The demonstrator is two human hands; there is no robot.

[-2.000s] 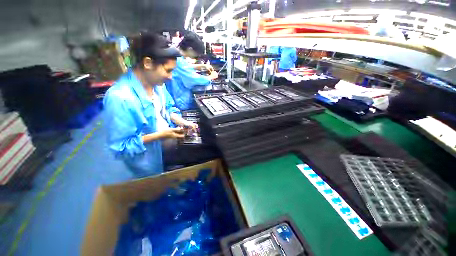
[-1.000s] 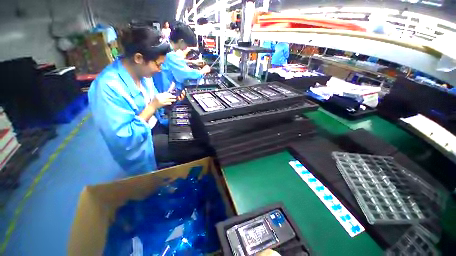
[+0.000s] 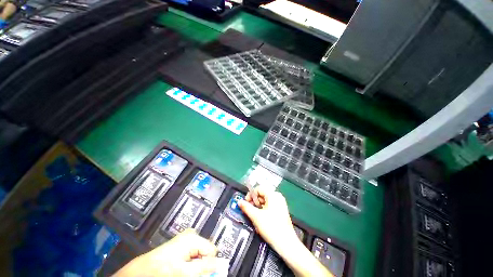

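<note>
A black tray (image 3: 102, 210) holds a row of several open phones across the lower middle. Blue pieces show on the top ends of the left phone (image 3: 143, 189), the second phone (image 3: 192, 208) and the third phone (image 3: 233, 230). My right hand (image 3: 267, 213) is at the third phone's top end, fingers bent together beside its blue piece; whether they grip anything is unclear. My left hand (image 3: 175, 255) is over the lower part of the second and third phones, cut off by the bottom edge. A pale, blurred patch shows at its fingertips, and I cannot tell if it is held.
Behind the tray lie a white strip with blue shapes (image 3: 208, 111), a blister tray of dark parts (image 3: 313, 154), paler blister trays (image 3: 251, 81) and small pale pieces (image 3: 263, 177). Blue film (image 3: 62, 216) is lower left. Stacked black trays flank the bench; a pale post (image 3: 432, 124) slants right.
The view has swung right and down. Both hands are now over the phone tray, and more of its phones show. The co-workers are mostly out of view; the full blister tray and post have come in.
</note>
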